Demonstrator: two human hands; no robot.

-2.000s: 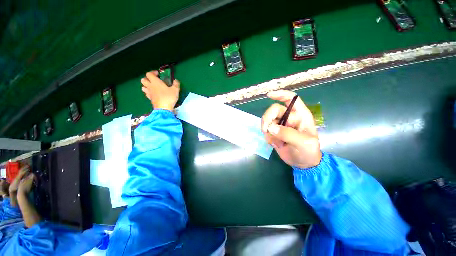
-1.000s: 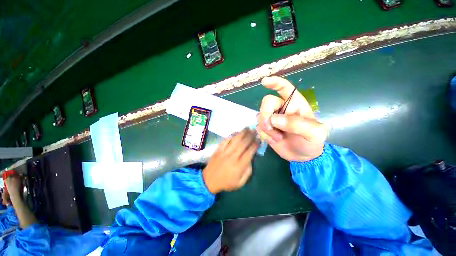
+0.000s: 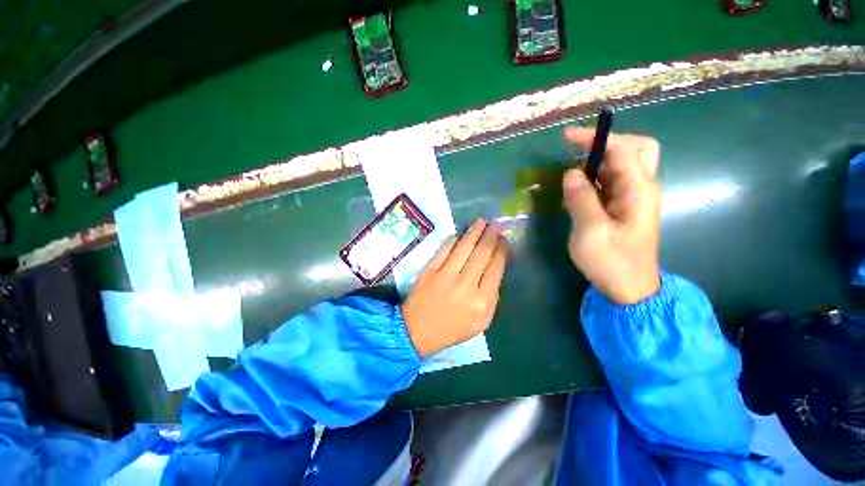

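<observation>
An opened phone unit (image 3: 387, 239) with a dark red rim lies tilted on the bench, partly over a pale release liner sheet (image 3: 410, 171). The sheet runs from the whitish edge down toward me, partly under my left hand. My left hand (image 3: 457, 289) lies flat, palm down, over the sheet just right of the phone; whether anything is under the fingers is hidden. My right hand (image 3: 616, 214) is raised at the right and holds dark tweezers (image 3: 599, 144) between thumb and fingers, away from the phone.
Opened phones (image 3: 377, 54) lie on the green belt (image 3: 256, 104) beyond the worn whitish edge (image 3: 285, 174). Crossed pale liner sheets (image 3: 171, 294) lie at left, beside a black tray (image 3: 71, 346). A yellow-green film patch (image 3: 520, 193) lies between my hands. A black fan (image 3: 818, 384) stands at right.
The phone came off the belt onto the bench and has since turned. The liner sheet has swung round to run toward me. My left hand has come to the sheet; my right hand has moved right.
</observation>
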